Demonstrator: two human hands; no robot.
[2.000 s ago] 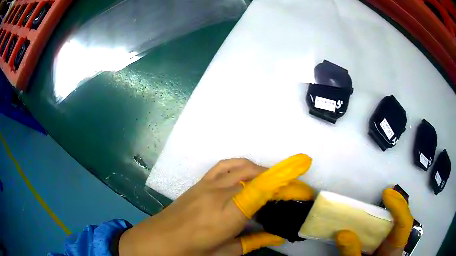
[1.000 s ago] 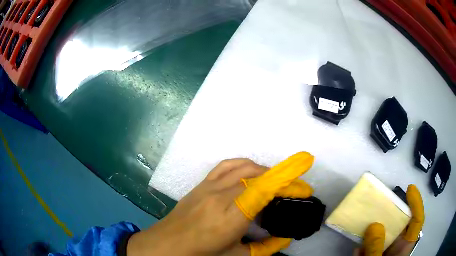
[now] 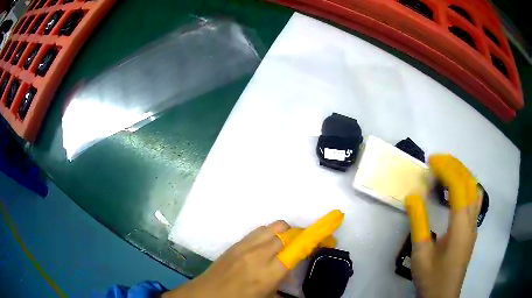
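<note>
My left hand (image 3: pixel 271 253), with orange-yellow finger cots, is at the bottom centre. Its fingers hold the upper left side of a black smartwatch (image 3: pixel 328 275), screen up; my thumb is hidden. My right hand (image 3: pixel 446 227), slightly blurred, grips a pale cream-yellow pad (image 3: pixel 388 173) at its right end. The pad partly hides a black watch (image 3: pixel 410 149) behind it. Another watch (image 3: pixel 340 142), with a white label and a greyish patch over its upper part, lies left of the pad. A watch (image 3: pixel 479 204) is partly hidden behind my right fingers.
The watches lie on a white foam sheet (image 3: pixel 262 169). Another dark watch (image 3: pixel 406 256) lies by my right hand. Red-orange trays stand at the upper left (image 3: pixel 61 52) and upper right (image 3: pixel 402 43). A shiny clear plastic sheet (image 3: pixel 169 73) lies on the green bench (image 3: pixel 125 186).
My right hand has lifted the pad away from the held watch, up towards the row of labelled watches. The view has shifted, showing more of the trays. My left hand stays at its watch.
</note>
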